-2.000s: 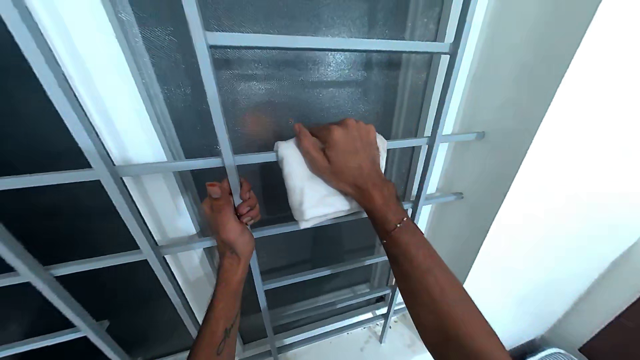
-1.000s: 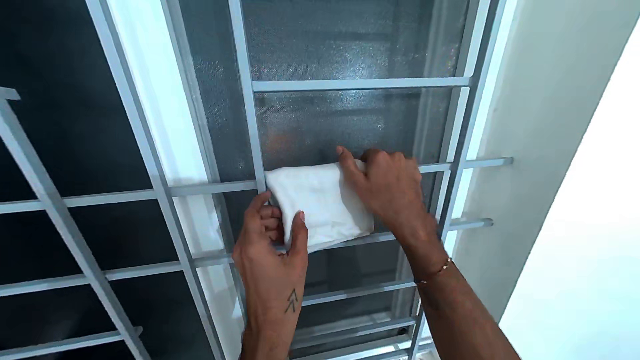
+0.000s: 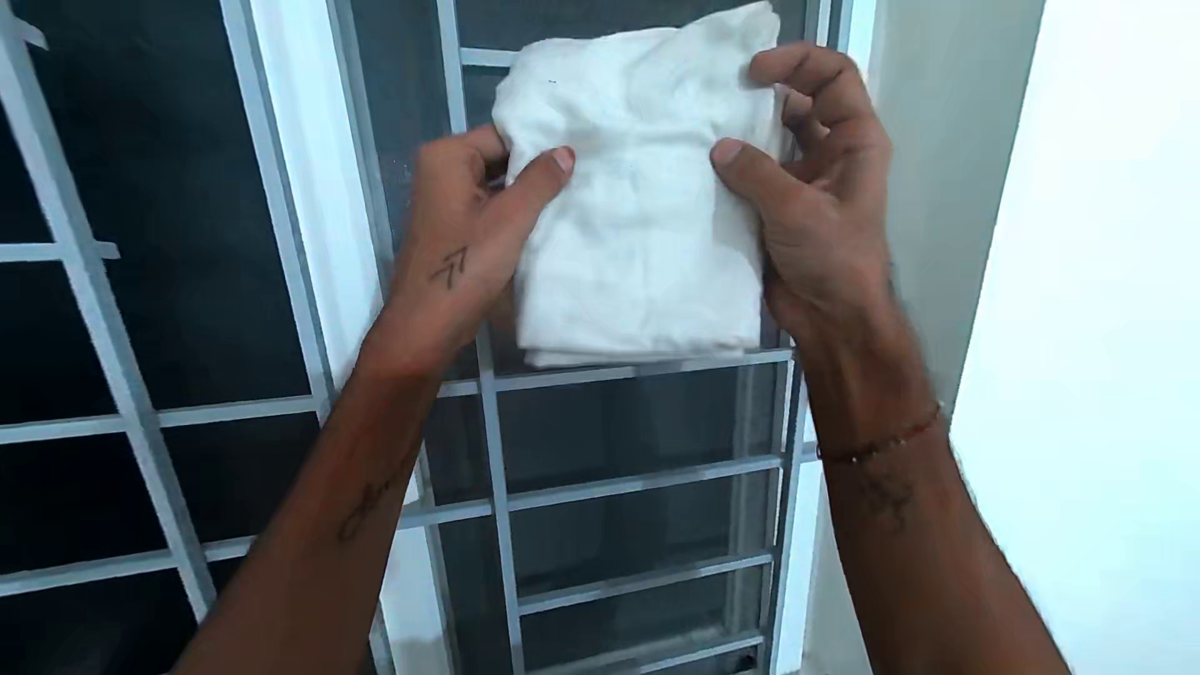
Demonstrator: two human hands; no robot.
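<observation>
A folded white cloth [image 3: 647,216] is held up in front of the window grille, with a small dark speck near its upper left. My left hand [image 3: 483,202] grips its left edge, thumb on the near face and fingers behind. On the right edge, my right hand [image 3: 825,169] pinches the cloth with the thumb in front; its index finger touches the upper right side. Behind the cloth are the grey metal bars of the grille [image 3: 647,373] and a dark glass pane [image 3: 609,422].
More grey bars [image 3: 141,431] cross dark glass on the left. A white window frame post [image 3: 314,178] stands between the two sections. At the right are a grey wall edge [image 3: 947,187] and a bright white wall surface [image 3: 1097,328].
The cloth was against the grille; now both hands hold it up in front of the bars. My left hand, on a bar two seconds ago, has moved to the cloth. The view has shifted.
</observation>
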